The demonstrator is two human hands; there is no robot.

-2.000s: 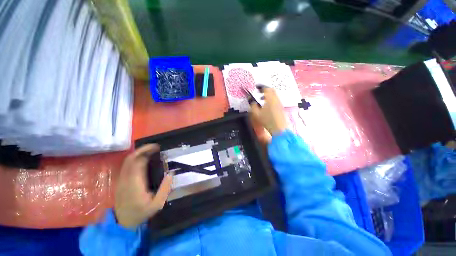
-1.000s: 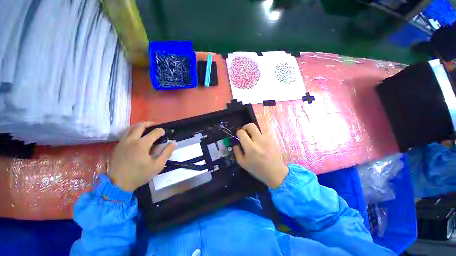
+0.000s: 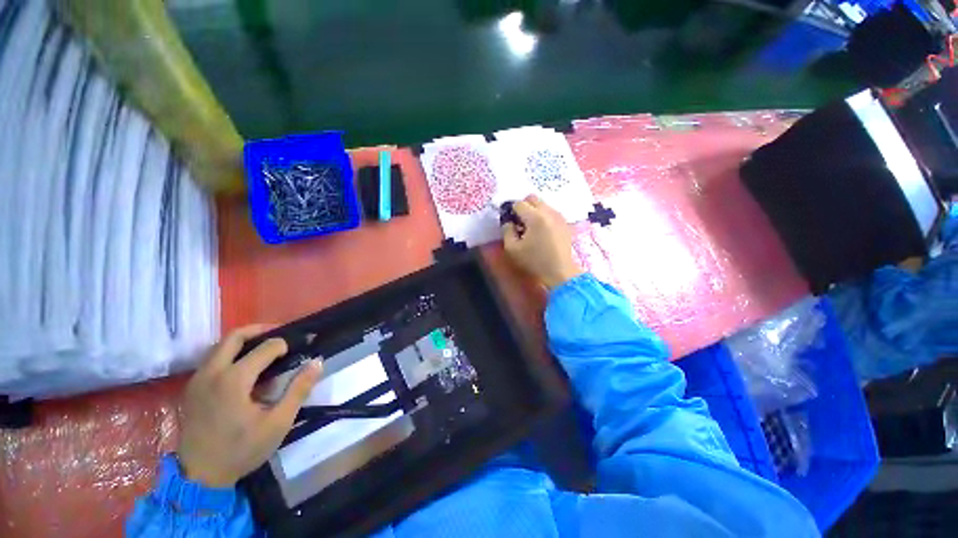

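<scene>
An opened tablet unit (image 3: 341, 405), with a silver-white battery, crossing black flex cables and a small green board, lies in a tilted black tray (image 3: 508, 349) in front of me. My left hand (image 3: 236, 408) grips the tray's left end, thumb and fingers reaching over the unit. My right hand (image 3: 541, 244) is closed on a small dark tweezer-like tool (image 3: 512, 218) at the lower edge of the dot cards. One card has red dots (image 3: 463, 179), the other grey-blue dots (image 3: 546, 171). The tool's tip is too small to make out.
A blue bin (image 3: 305, 187) of dark small parts and a turquoise strip (image 3: 384, 185) on a black pad lie behind the tray. A tall white stack (image 3: 95, 231) stands left. Right are a black panel stack (image 3: 830, 194), a blue crate (image 3: 830, 452) with clear plastic, and another person's blue sleeve (image 3: 893, 315).
My right hand has moved from over the green board up to the dot cards. My left hand stays at the tray's left end. The view has shifted, and the tray appears lower left and more tilted.
</scene>
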